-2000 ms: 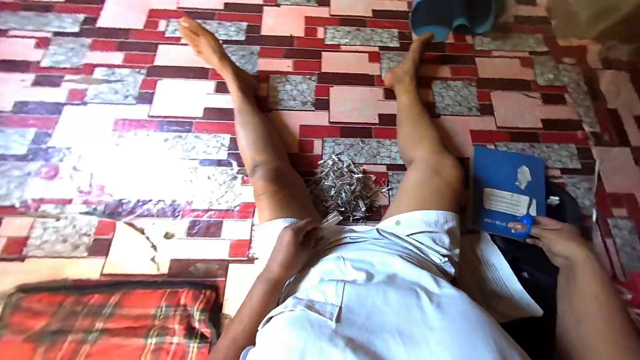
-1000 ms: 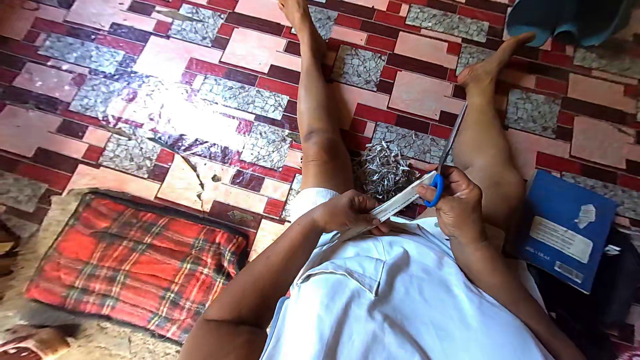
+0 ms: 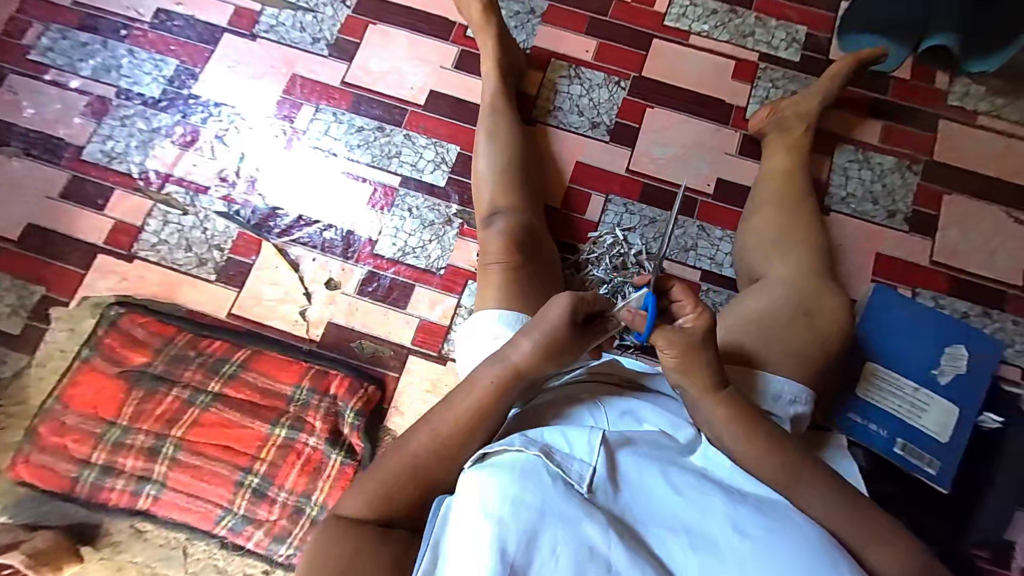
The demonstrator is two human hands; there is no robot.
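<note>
My right hand point(image 3: 680, 328) is closed around a pair of scissors point(image 3: 650, 310) with blue handles, whose blades point up and away toward the floor. My left hand point(image 3: 572, 324) pinches a small bundle of paper strips point(image 3: 628, 306), its end close against the scissor handles and the right fingers. How many strips there are cannot be told. Beyond both hands, a heap of cut paper shreds point(image 3: 612, 256) lies on the patterned floor between the legs; the hands cover its near edge.
A blue book point(image 3: 920, 384) with a white label rests beside the right thigh, on something dark. A red plaid mat point(image 3: 192, 424) lies at the left. Blue-green footwear point(image 3: 944, 36) is at the top right. The floor covering point(image 3: 304, 272) is torn at left.
My right hand has come from the blue book to my left hand, with the scissors in it. The paper strips, spread long between the hands a second ago, now show only as a short end. The view has shifted.
</note>
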